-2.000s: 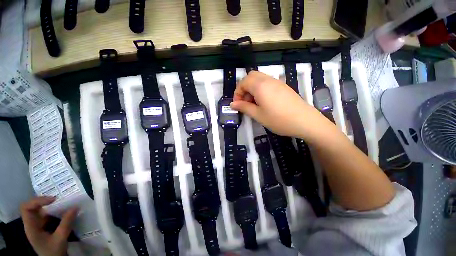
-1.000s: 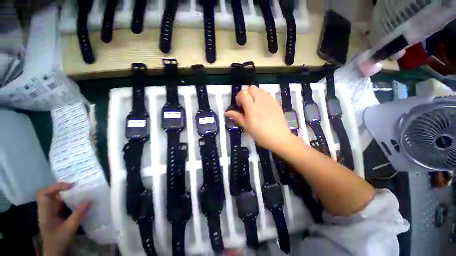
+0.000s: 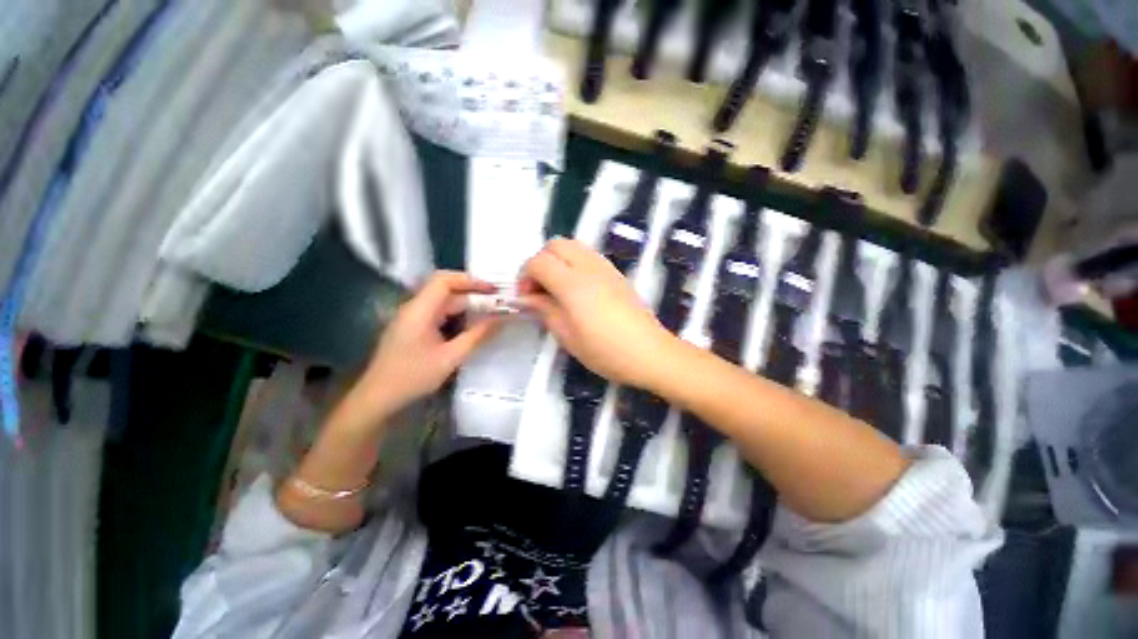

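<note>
The long white label sheet (image 3: 504,225) hangs from the back towards me at the centre left. My left hand (image 3: 431,337) pinches it where it bends. My right hand (image 3: 580,306) is at the same bend, its fingertips touching the sheet beside my left fingertips; whether it grips a single label cannot be told. The white foam tray (image 3: 537,431) lies to the right, holding black smartwatches with crossing straps. White labels show on several watch faces, one on a watch (image 3: 688,237) in the upper row.
A folded white foam sleeve (image 3: 268,187) and stacked foam trays (image 3: 137,162) stand at the left. A wooden board (image 3: 749,156) runs behind, with black straps hanging over it and a phone (image 3: 1013,210). A grey fan (image 3: 1104,437) is at the right edge.
My view has turned left. My right hand has left the watch in the upper row and moved to the label sheet. My left hand is now beside it, still on the sheet.
</note>
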